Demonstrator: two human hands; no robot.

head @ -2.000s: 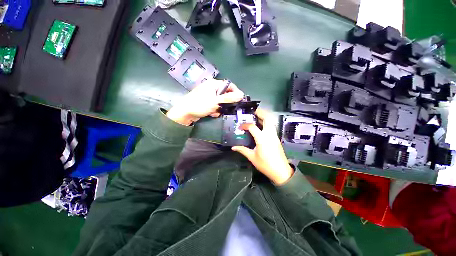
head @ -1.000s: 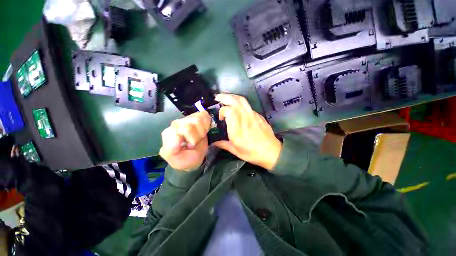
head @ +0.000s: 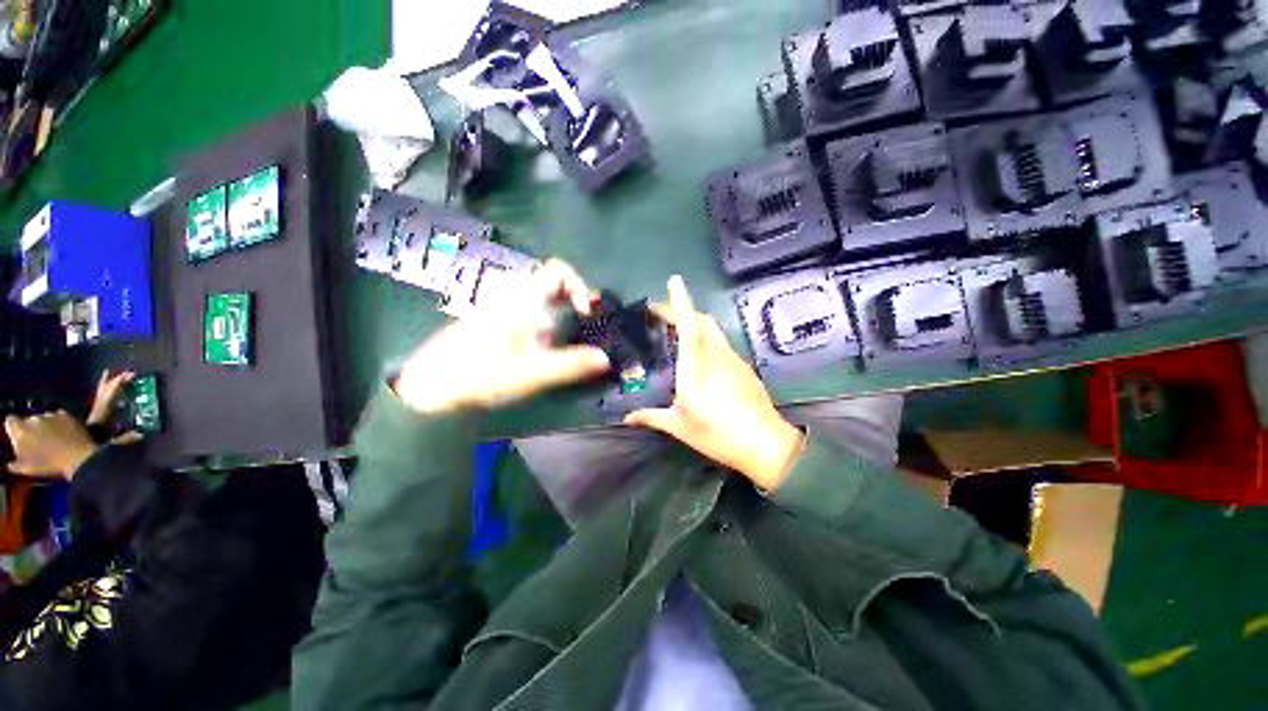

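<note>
My left hand holds a black front housing part at its left side, near the bench's front edge. My right hand holds a black rear housing from the right, its thumb at the lower edge. The two parts overlap between my hands; a small green and pale patch shows at the rear housing's window. Whether they are joined cannot be told. No ribbon cable is visible between them.
Rear housings with boards lie left of my hands. Front housings with white strips lie behind. Finished assemblies stand in rows at right. A foam mat bears green boards. A neighbour's hands show at left. A cardboard box is below right.
The front part, tilted open beside the rear housing a second ago, is now over it. The white strip between them no longer shows. The view has shifted.
</note>
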